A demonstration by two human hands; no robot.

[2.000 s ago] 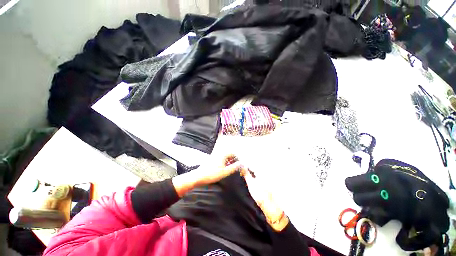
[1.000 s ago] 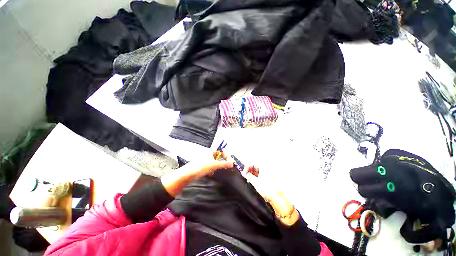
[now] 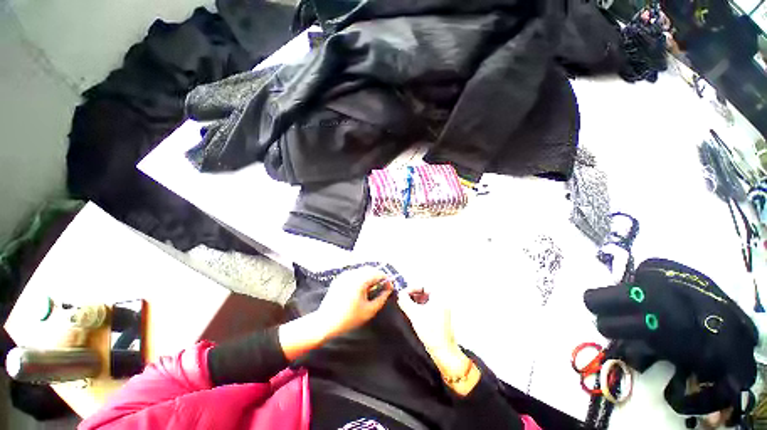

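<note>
A black garment [image 3: 362,357] lies across the lap, with a glittering silver trim [image 3: 336,271] along its upper edge. My left hand [image 3: 353,304] pinches this edge between thumb and fingers, near the trim's right end. My right hand [image 3: 433,326] is close beside it, its bent fingertips almost touching the left ones at the edge. Whether the right fingertips hold a needle or the cloth is too small and washed out to tell. No thread is visible.
Ahead lie a pile of black garments [image 3: 378,80] and a striped bundle [image 3: 418,190]. To the right are a silver bead heap [image 3: 545,262], red-handled scissors [image 3: 586,368], a tan ring [image 3: 616,381] and a black bag [image 3: 694,327]. A side table [image 3: 160,273] stands left.
The hands have parted and come back close together at the garment edge. A small dark-bladed, orange tool seen at my left fingers a second ago no longer shows. The silver-trimmed edge is now more exposed.
</note>
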